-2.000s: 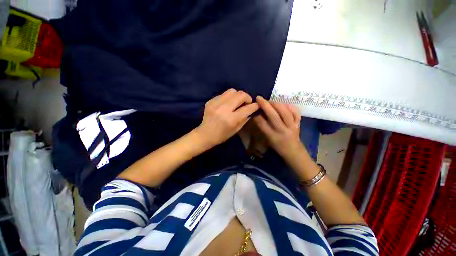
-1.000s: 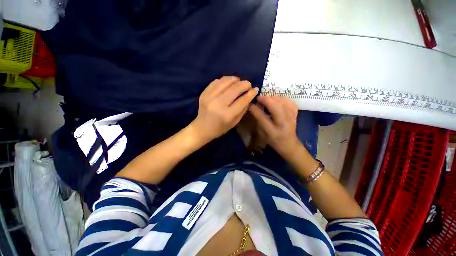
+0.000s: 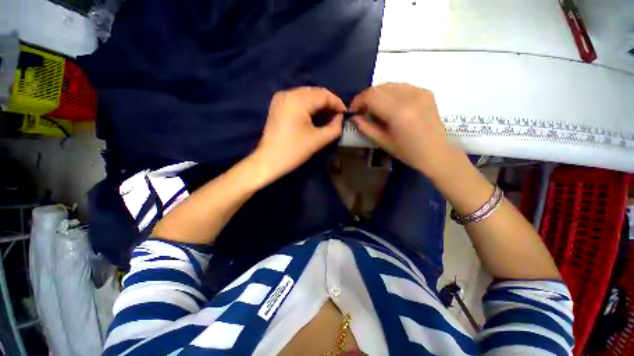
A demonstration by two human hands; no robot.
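Note:
A large navy garment piece (image 3: 208, 76) lies over the left of the white table (image 3: 500, 87) and hangs down over my lap on the left. My left hand (image 3: 299, 128) pinches its edge between thumb and fingertips near the table's front edge. My right hand (image 3: 403, 122) pinches the same edge just to the right, its fingertips close to the left ones. The small bit of fabric between the fingertips is dark; its fold cannot be made out. A white printed panel (image 3: 154, 195) shows on the dark fabric at the left, partly behind my left forearm.
Red-handled thread snips (image 3: 579, 31) lie at the table's upper right. A printed ruler (image 3: 535, 130) runs along the table's front edge. A red crate (image 3: 584, 229) stands under the table at right. Yellow (image 3: 38, 80) and red (image 3: 75, 94) crates stand at upper left, white wrapped rolls (image 3: 69, 278) at lower left.
Both hands have moved up a little, and the right hand has turned, with its elbow out to the right. The garment's edge is now lifted between the fingertips.

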